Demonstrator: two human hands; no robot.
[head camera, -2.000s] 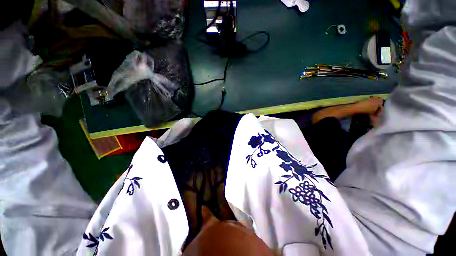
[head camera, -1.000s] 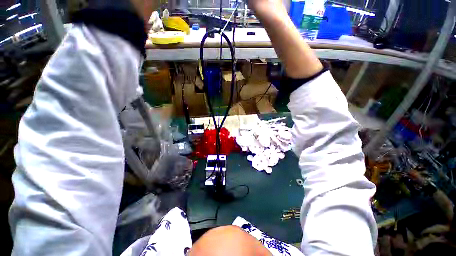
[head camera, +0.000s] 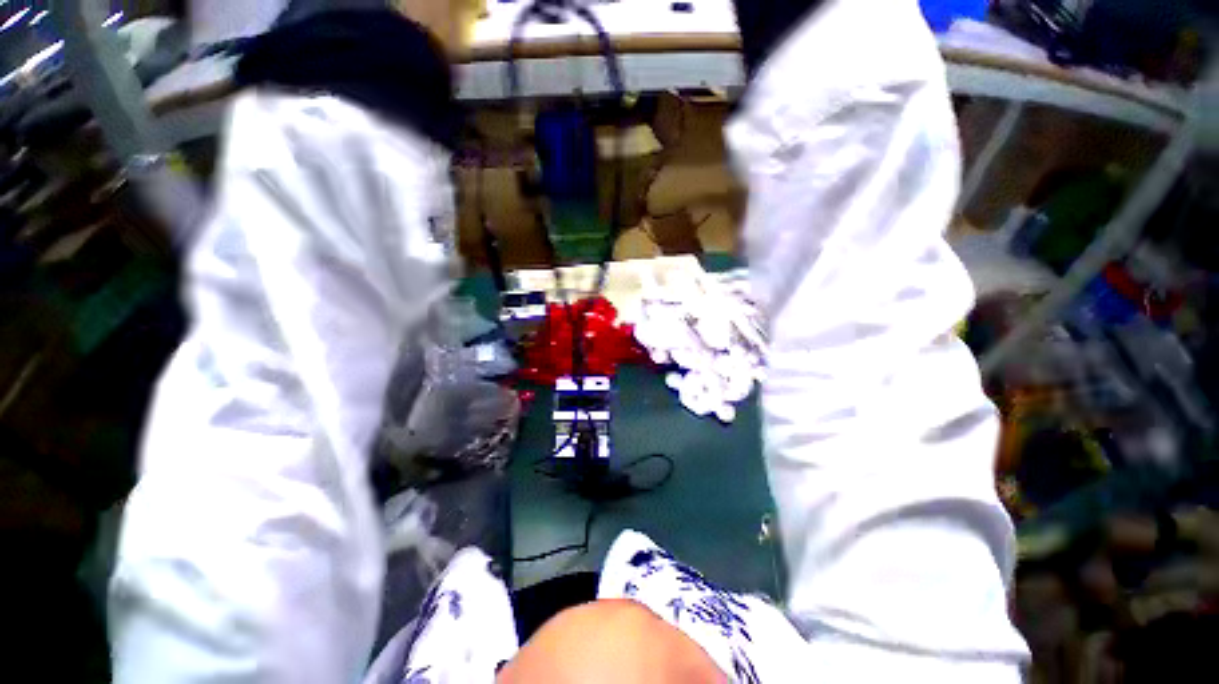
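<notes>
Both my sleeved arms reach up and forward, and my hands are cut off by the top edge. A black cable (head camera: 610, 67) hangs in a blurred loop between my arms, down toward the bench; its upper end is out of view. A silver-white and black bench fixture (head camera: 582, 401) stands on the green bench top (head camera: 695, 497), with black cord coiled beside it. Behind it lie a loose pile of red plastic parts (head camera: 578, 339) and a pile of white plastic parts (head camera: 709, 341). A second small fixture (head camera: 523, 303) sits left of the red pile.
Clear plastic bags with dark contents (head camera: 461, 425) lie on the left, partly behind my left arm. Brown cartons (head camera: 689, 167) and a blue object (head camera: 566, 154) stand beyond the bench, under a pale shelf (head camera: 668, 67). Blurred clutter fills the right side.
The view has risen from the bench, then dipped slightly. My arms came up, and my hands have passed out over the top edge. The hanging cable loop has shifted up.
</notes>
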